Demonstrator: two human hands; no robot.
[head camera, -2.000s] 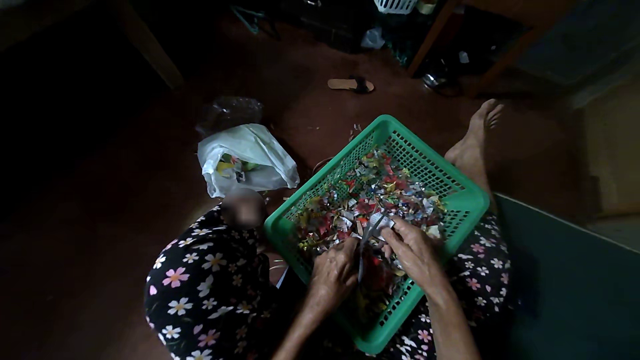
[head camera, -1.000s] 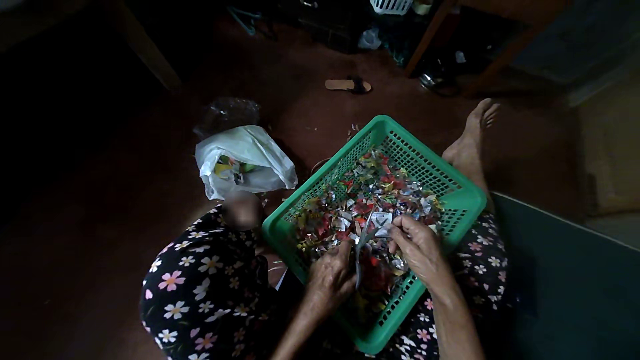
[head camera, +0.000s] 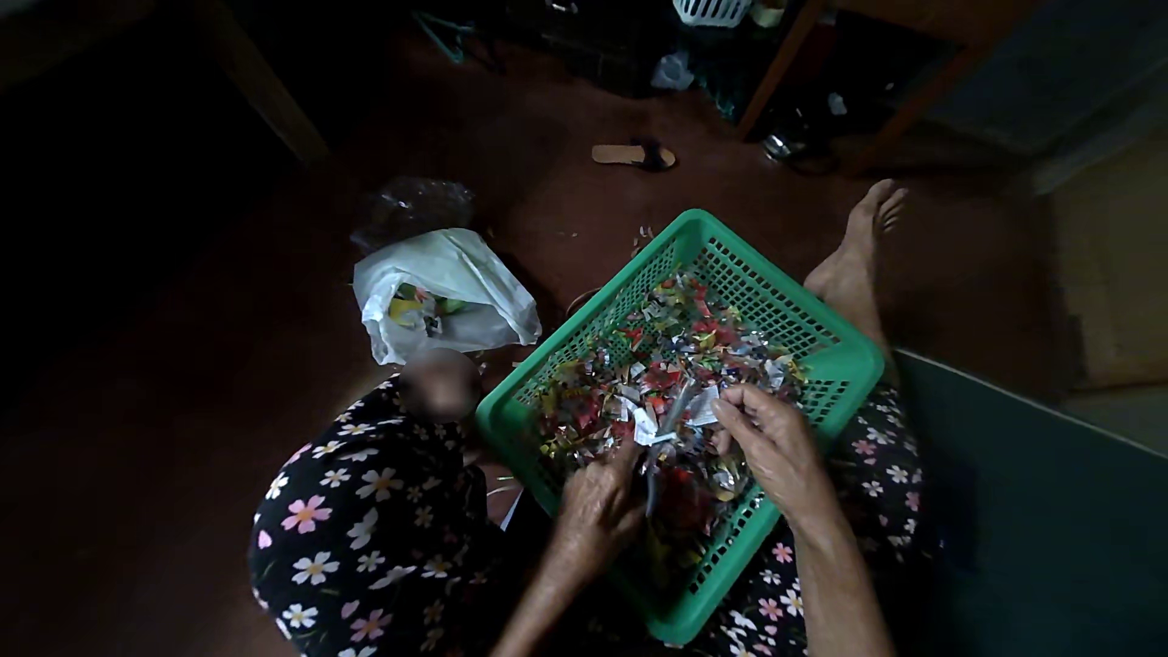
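Note:
A green plastic basket (head camera: 771, 274) rests tilted across my lap, holding a layer of small cut scraps (head camera: 703, 338) of colored wrapper. My left hand (head camera: 599, 497) is over its near left part, closed on a pair of scissors (head camera: 677, 406) whose blades point up and to the right. The handles are mostly hidden by the fingers. My right hand (head camera: 771, 443) pinches a whitish wrapper piece (head camera: 703, 407) between thumb and fingers, right beside the blades. Another pale scrap (head camera: 644, 427) lies just left of the blades.
An open white plastic bag (head camera: 474, 265) with colored wrappers stands on the floor at the left, a clear plastic bag (head camera: 420, 205) behind it. A sandal (head camera: 632, 155) lies further off. My bare foot (head camera: 853, 260) is beyond the basket's right side. A dark green surface (head camera: 1031, 511) is at the right.
The wrapper piece at my right hand looks smaller, and a pale scrap now shows left of the blades. Both hands stay over the basket.

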